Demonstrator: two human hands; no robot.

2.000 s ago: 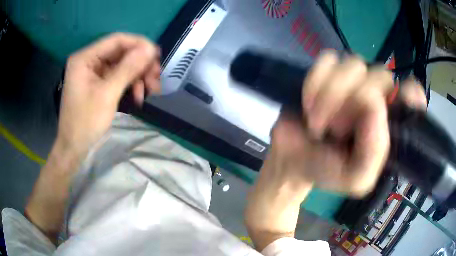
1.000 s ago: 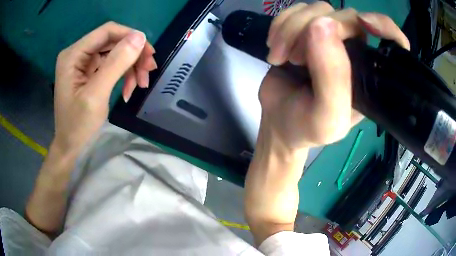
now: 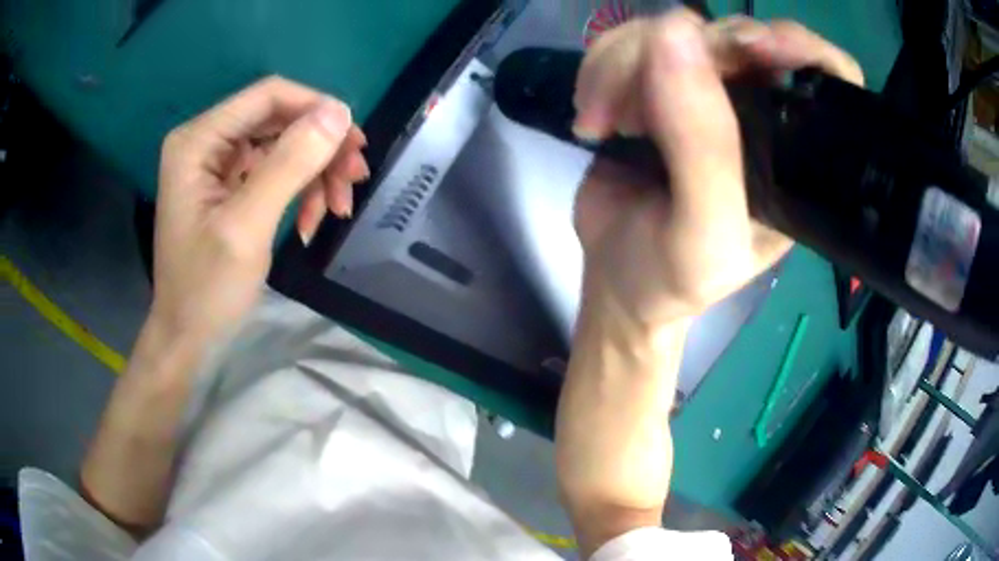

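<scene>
The grey laptop [image 3: 515, 219] lies upside down on a black pad [image 3: 438, 347], with side slots, a black rubber foot and part of a red-lined fan grille showing. My right hand [image 3: 679, 164] is shut on the black electric screwdriver [image 3: 865, 164], which has a pale sticker on its body. Its nose reaches the laptop's far left corner; its bit is small and points at a dark spot there. My left hand [image 3: 263, 186] is beside the laptop's left edge, fingers curled with small gaps, holding nothing that I can see.
A green pry tool [image 3: 781, 380] lies on the green bench mat [image 3: 721, 441] to the right of the laptop. A black item and a rack of parts stand at the lower right. Grey floor with a yellow line [image 3: 60, 315] shows at the left.
My right hand has brought the screwdriver left and up from over the laptop's middle to its far left corner. My left hand stays beside the edge. The pry tool has come into view.
</scene>
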